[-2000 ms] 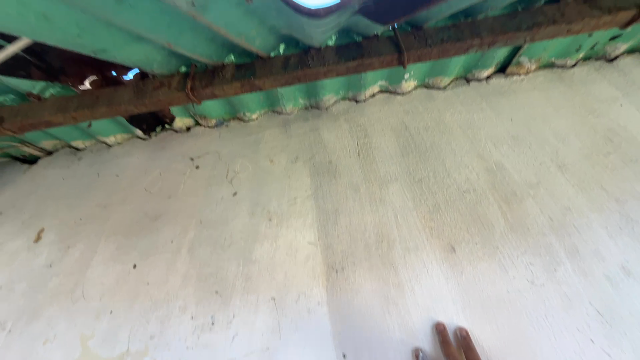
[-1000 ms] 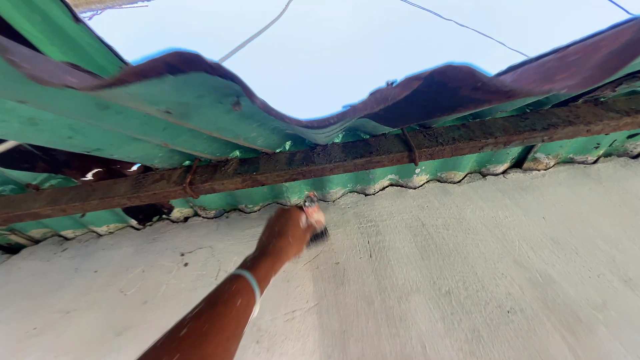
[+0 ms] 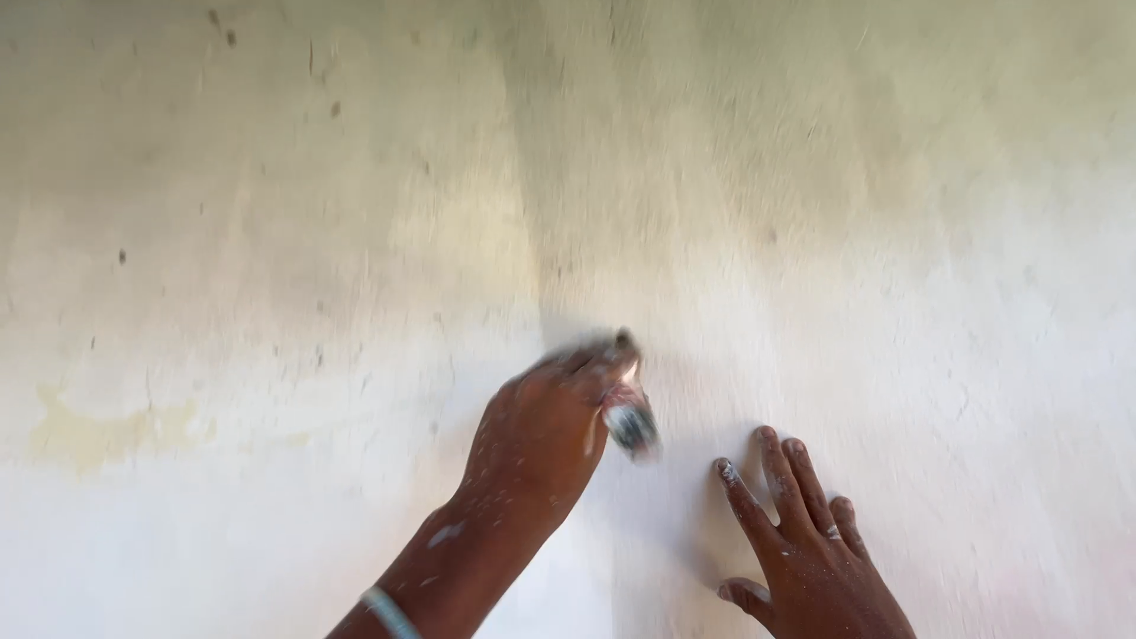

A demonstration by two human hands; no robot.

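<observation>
My left hand (image 3: 550, 417), flecked with white paint and with a pale band at the wrist, is closed around a paintbrush (image 3: 632, 424). The brush is blurred; its dark, paint-whitened bristles point down against or close to the wall (image 3: 399, 222). My right hand (image 3: 808, 541) lies to the lower right of the brush, fingers spread flat on the wall, with white paint on the fingertips. It holds nothing.
The plastered wall fills the view, greyish-beige above and whiter below. A yellowish stain (image 3: 115, 430) marks its left side, and small dark specks are scattered at the upper left.
The view has tilted down from the green corrugated roofing and rusty beam. My left hand with the brush has moved down the wall from just under the roof edge. My right hand is in view again.
</observation>
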